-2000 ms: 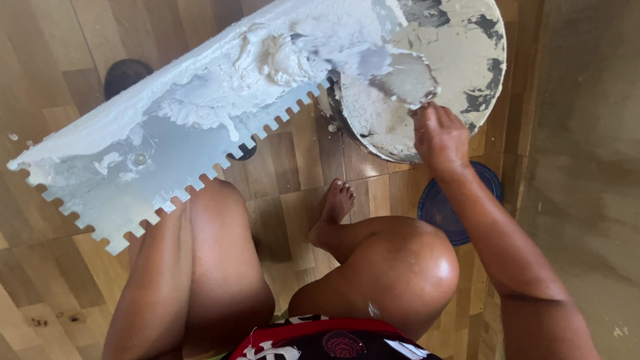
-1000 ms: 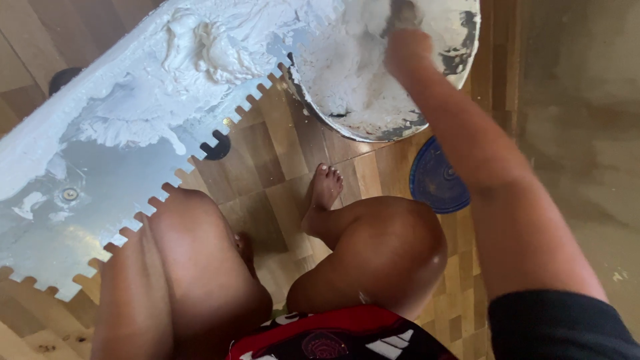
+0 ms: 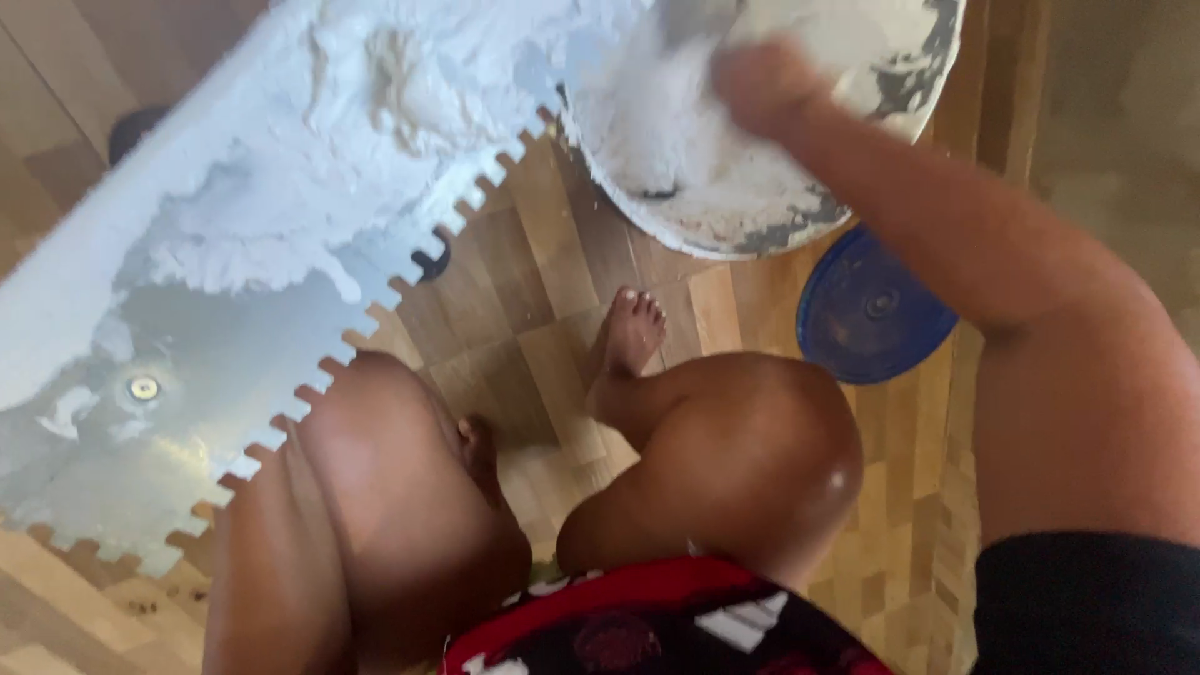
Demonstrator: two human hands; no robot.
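My right hand (image 3: 769,89), blurred, is closed on a small tool, its blade smeared and partly out of view, over the white paste (image 3: 647,122) in a round bucket (image 3: 694,248) at the top right. A wide metal notched trowel (image 3: 244,337) spans the upper left, its toothed edge facing down and right. Thick white paste (image 3: 412,84) covers much of its upper part, and one corner reaches the bucket's rim. My left hand is not in view, so its hold on the trowel cannot be seen.
A blue round lid (image 3: 872,309) lies on the wood-patterned floor (image 3: 553,375), right of my bare foot (image 3: 633,333). My knees are bent below the trowel and the bucket. A dark round object (image 3: 136,131) shows partly behind the trowel's upper edge.
My right hand has moved from the paste near the trowel's end, two seconds ago, to over the bucket's inside. The trowel now fills more of the upper left. The view has shifted somewhat.
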